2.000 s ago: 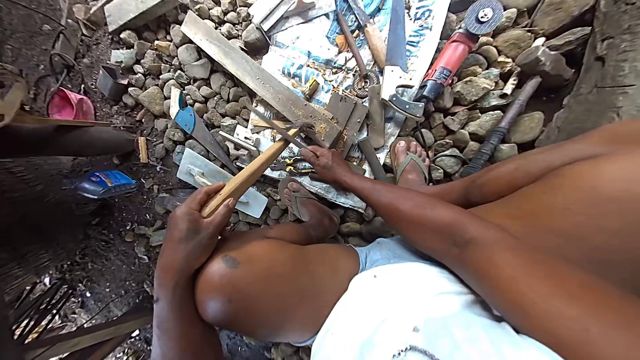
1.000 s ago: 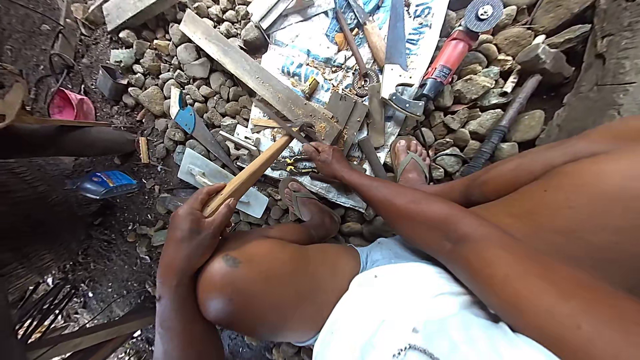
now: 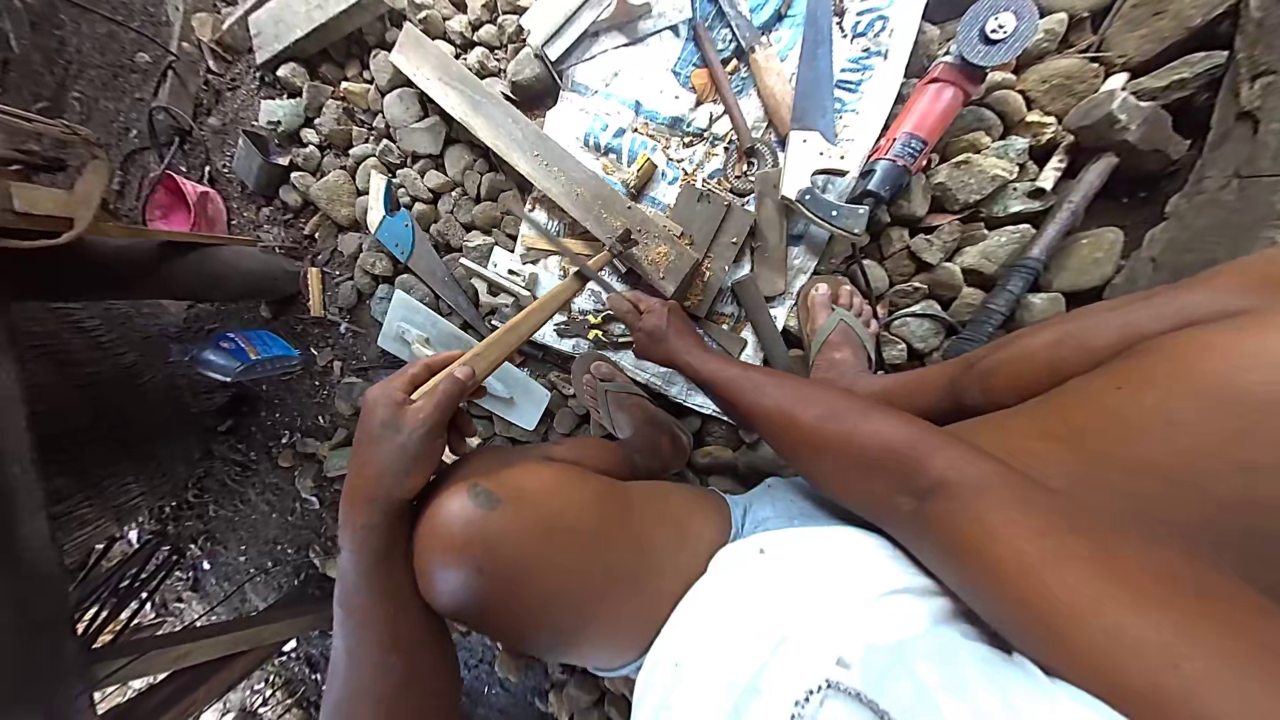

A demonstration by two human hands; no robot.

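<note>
My left hand (image 3: 410,425) is closed around the near end of a wooden handle (image 3: 520,335), which slants up to the right. The handle's far end, with a small dark metal part on it, lies at a grey wooden plank (image 3: 545,155). My right hand (image 3: 660,328) grips a thin flat metal tool (image 3: 565,255), perhaps a file, which crosses the handle near that end. Sawdust and shavings lie on the plank and on the short wood blocks (image 3: 715,240) beside it. Pliers (image 3: 597,328) with yellow and black grips lie just below the crossing.
A red angle grinder (image 3: 925,120), a handsaw (image 3: 815,90) and a chisel-like tool (image 3: 770,85) lie at the upper right. A blue-handled saw (image 3: 415,250) and a plastering float (image 3: 500,385) rest on stones at left. A printed sack (image 3: 610,125) lies beneath the tools; my feet stand close by.
The metal tool in my right hand has shifted slightly along and across the wooden handle. My left hand keeps its hold on the handle in nearly the same place.
</note>
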